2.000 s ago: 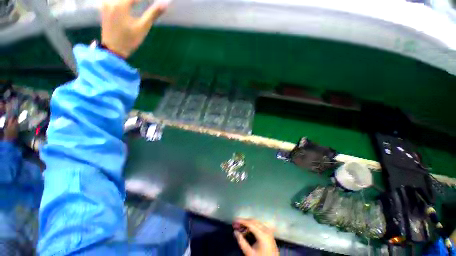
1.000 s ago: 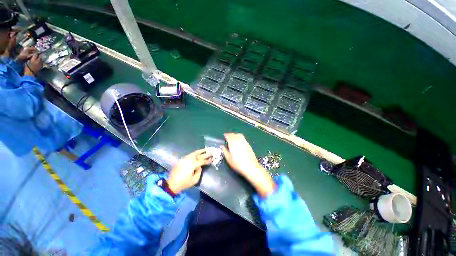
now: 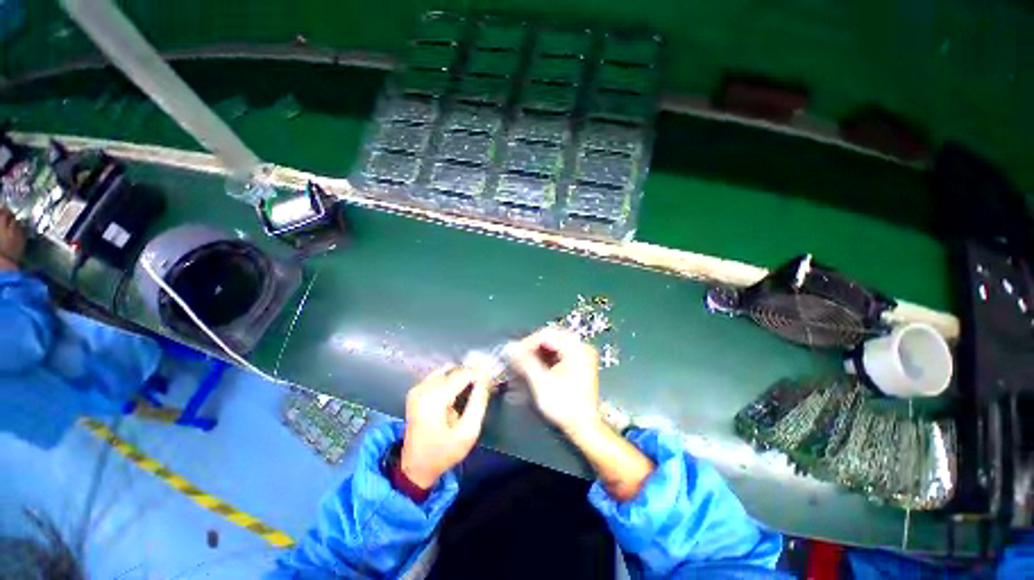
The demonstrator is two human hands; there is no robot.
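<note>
A small pale, partly clear packet point(image 3: 492, 363) is between my two hands above the green bench mat; it is blurred and its contents cannot be made out. My left hand point(image 3: 445, 421) pinches its left side with thumb and fingers. My right hand point(image 3: 558, 380) is at its right side, fingertips closed on it. A loose pile of tiny silver and yellowish parts point(image 3: 587, 321) lies on the mat just beyond my right hand, partly hidden by it.
Stacked circuit boards point(image 3: 850, 436), a white tub point(image 3: 913, 360) and a black fan point(image 3: 803, 308) stand at right. Clear blister trays point(image 3: 516, 147) lie beyond the bench edge. A round dark fan-like unit point(image 3: 215, 286) and small black-silver box point(image 3: 297, 213) are left. Another worker's blue sleeve point(image 3: 51, 363) shows far left.
My left hand has come down from the upper left to the bench, and my right hand has joined it. Since one second ago both hands have drawn close around the packet.
</note>
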